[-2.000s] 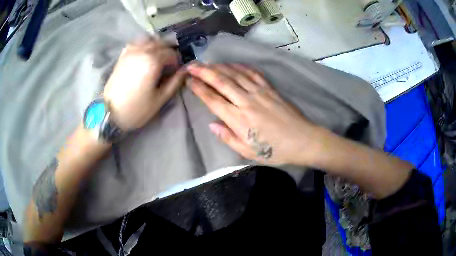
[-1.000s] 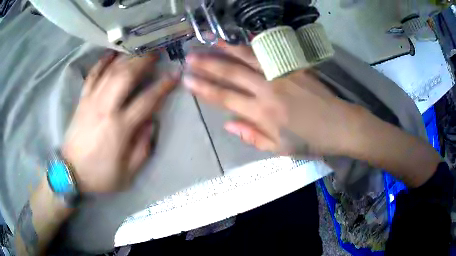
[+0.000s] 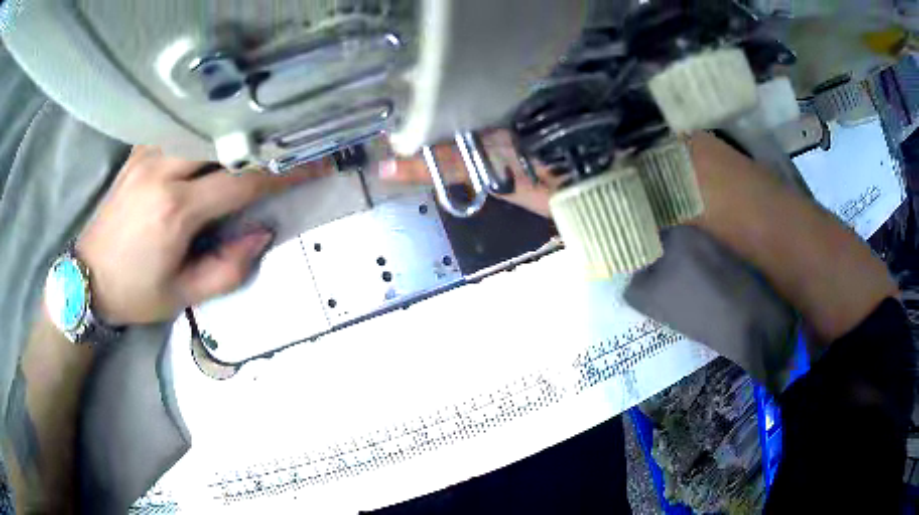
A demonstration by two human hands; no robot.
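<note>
A grey garment panel [image 3: 312, 206] lies under the sewing machine head [image 3: 302, 70], with its near edge just behind the needle plate [image 3: 378, 256]. A short dark seam line runs from the presser foot [image 3: 350, 158] to that edge. My left hand [image 3: 181, 226] lies on the cloth left of the foot, fingers reaching toward it, thumb bent under. My right hand [image 3: 474, 171] is right of the foot, fingertips near it on the cloth, partly hidden behind thread guides [image 3: 464, 181] and tension knobs [image 3: 608, 223]. Neither hand shows a clear grip.
The white table [image 3: 403, 422] has printed ruler scales along its front. Grey cloth [image 3: 715, 297] hangs below my right forearm. A blue bin [image 3: 771, 422] with crumpled greyish pieces stands at the lower right. A wristwatch [image 3: 69, 295] is on my left wrist.
The cloth has moved away under the machine head, uncovering the needle plate and table front. The seam line in front of the foot is much shorter. The view has moved closer to the machine head.
</note>
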